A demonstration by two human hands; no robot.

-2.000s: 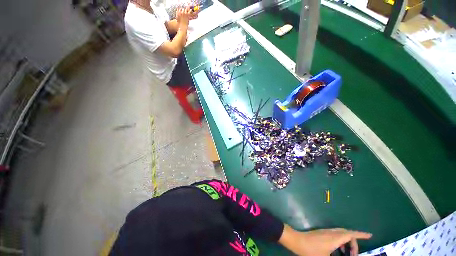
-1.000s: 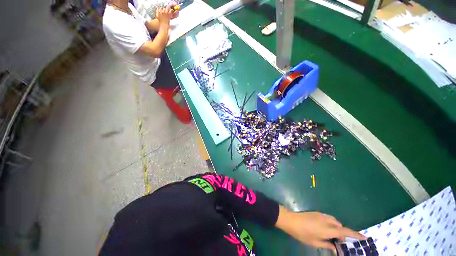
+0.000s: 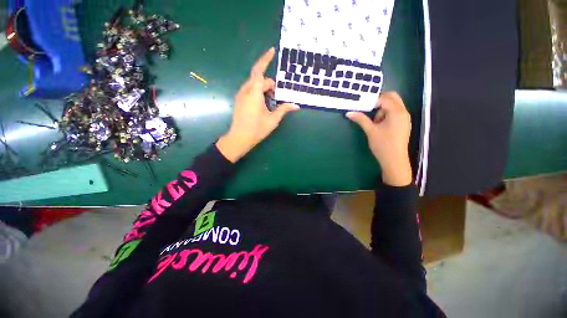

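Note:
A white backing sheet with blue print (image 3: 336, 28) lies on the green top, with rows of small black pads (image 3: 329, 74) on its near part. My left hand (image 3: 255, 112) is at its near left corner, thumb on the near edge and fingers raised along the left side. My right hand (image 3: 388, 127) is at the near right corner, thumb and curled fingers on the edge. Both hands hold the sheet by its corners. A thin black strip (image 3: 314, 109) shows along the near edge between my thumbs.
A tangled heap of wired circuit boards (image 3: 118, 93) lies left, beside a blue tape dispenser (image 3: 56, 46). A pale green bar (image 3: 56, 184) is at the near left edge. A small yellow piece (image 3: 198, 77) lies mid-table. Large black foam sheets (image 3: 469, 93) are right; a cardboard box (image 3: 447, 227) is below the edge.
The view has swung right and down to the sheet. My right hand has come into view on the sheet's corner. My left hand is now at the left corner. The other person is out of view.

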